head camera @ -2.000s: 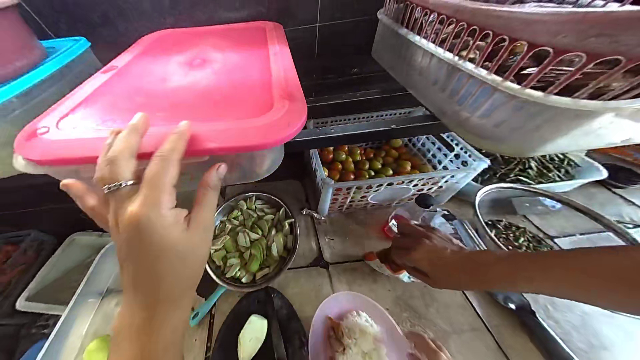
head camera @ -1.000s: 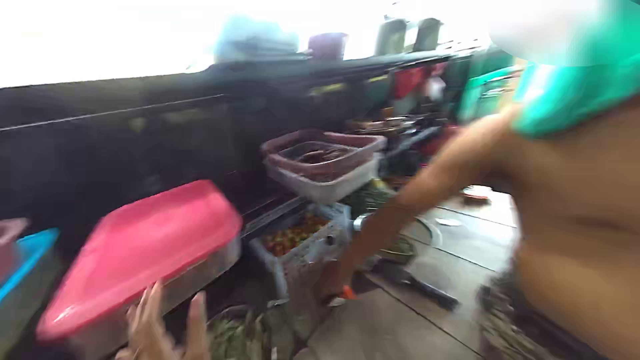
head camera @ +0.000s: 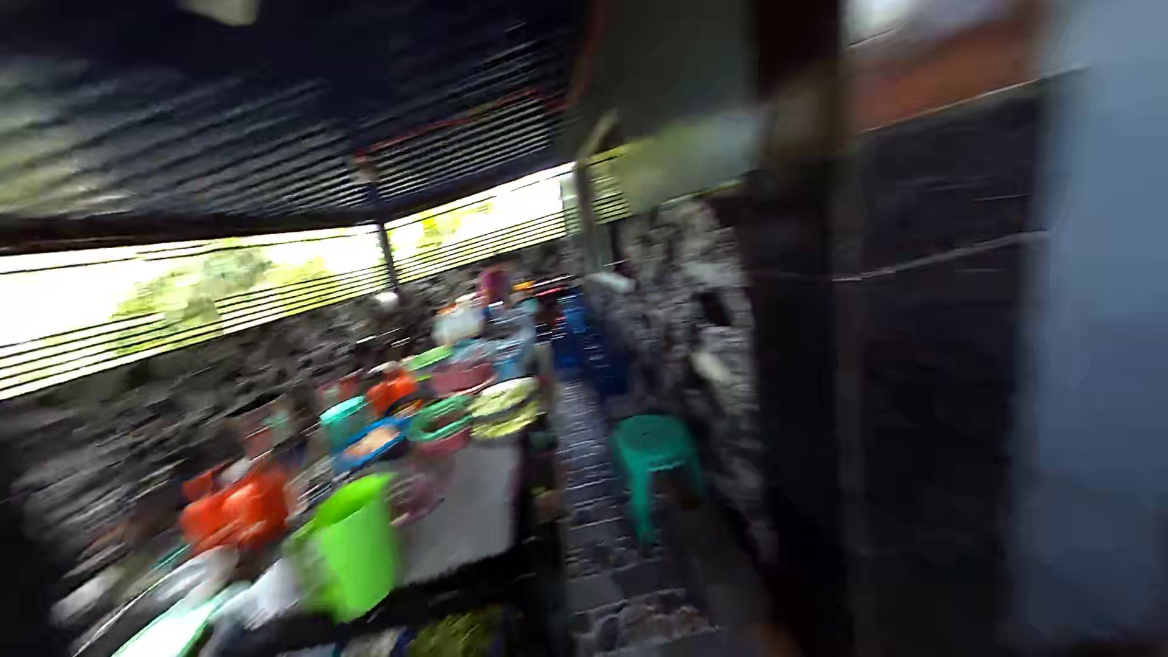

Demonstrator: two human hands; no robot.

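Note:
Neither my left hand nor my right hand shows in the head view now, so what they hold or touch is hidden. The picture is heavily blurred. A lime green bucket point(head camera: 356, 546) stands near the close end of a long table point(head camera: 465, 511). Orange plastic bags or containers point(head camera: 239, 504) lie left of it. Farther along are a green and pink basin or basket point(head camera: 442, 425), a blue tray point(head camera: 370, 442) and a container with yellow-green contents point(head camera: 504, 407).
A green plastic stool point(head camera: 655, 449) stands on the paved walkway point(head camera: 589, 493) right of the table. Beyond it runs a rough stone wall point(head camera: 693, 301). A dark post or wall point(head camera: 803, 365) and a pale blue surface point(head camera: 1095, 365) fill the right side.
The view has swung far away from the tiled counter. The pink-lidded box, the crate of tomatoes, my hand and the other person have left the picture; a long table and walkway now show.

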